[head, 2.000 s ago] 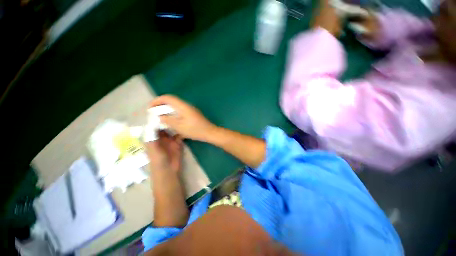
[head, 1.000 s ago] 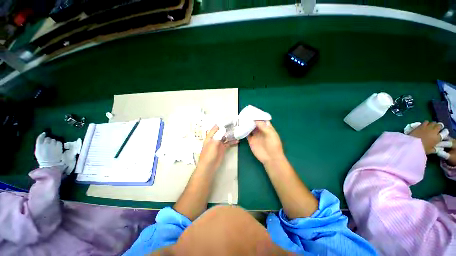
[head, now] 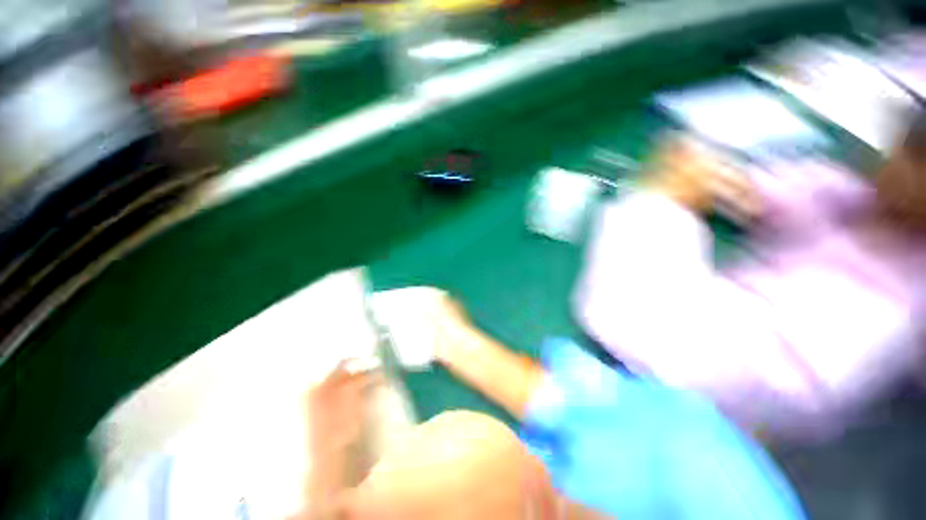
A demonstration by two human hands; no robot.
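The view is strongly blurred. My right hand [head: 449, 330] holds a white cloth [head: 408, 317] near the right edge of the beige board [head: 254, 340]. My left hand [head: 337, 411] is over the board, lower and to the left of the cloth, with something small and pale at its fingertips. Whether it grips anything is unclear. A small black device [head: 448, 171] with a blue-white lit edge lies on the green mat ahead of my hands.
A white bottle [head: 561, 203] is on the mat, right of the device. A person in pink [head: 670, 295] sits on my right, hands by a pale blue sheet [head: 746, 120]. A pale rail [head: 335, 137] bounds the mat's far side. Something orange-red [head: 232, 84] is beyond it.
The view has swung and blurred. My hands have moved apart; the right still has the cloth. The device, bottle and pink-sleeved neighbour appear further left in the picture than one second ago.
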